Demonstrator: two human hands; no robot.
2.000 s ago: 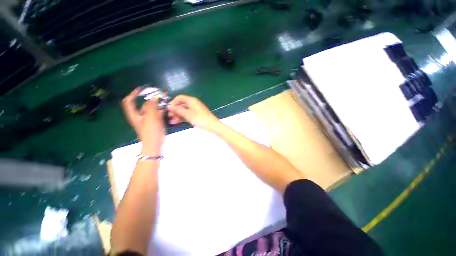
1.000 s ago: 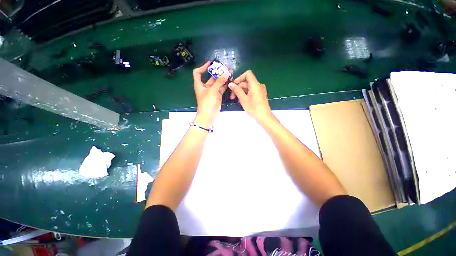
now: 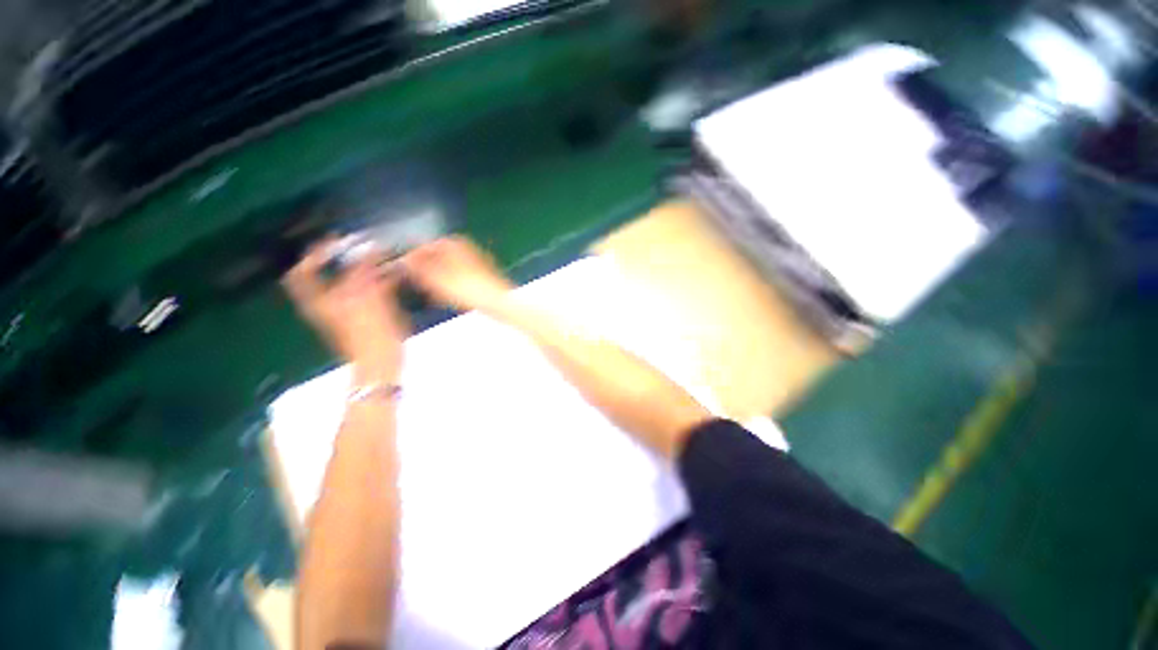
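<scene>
The picture is blurred. My left hand [image 3: 352, 302] holds a small electronic unit [image 3: 352, 250] with a whitish face at its fingertips, above the green bench past the far edge of the white work sheet [image 3: 508, 444]. My right hand [image 3: 453, 272] is close beside it on the right, its fingers bent and pinched at the unit's near side. Whether the right fingers grip the unit or a small part or cable of it cannot be told. Both forearms cross over the white sheet.
A tan cardboard sheet [image 3: 711, 305] lies right of the white sheet. Beyond it stands a tray stack [image 3: 838, 178] with a white top and blurred black pieces [image 3: 968, 159] on its far right. A white crumpled cloth [image 3: 146, 612] lies lower left. A grey post [image 3: 76, 491] is at left.
From one second ago the view has turned and tilted towards the right, bringing the whole tray stack top into sight. The hands stay together at the unit.
</scene>
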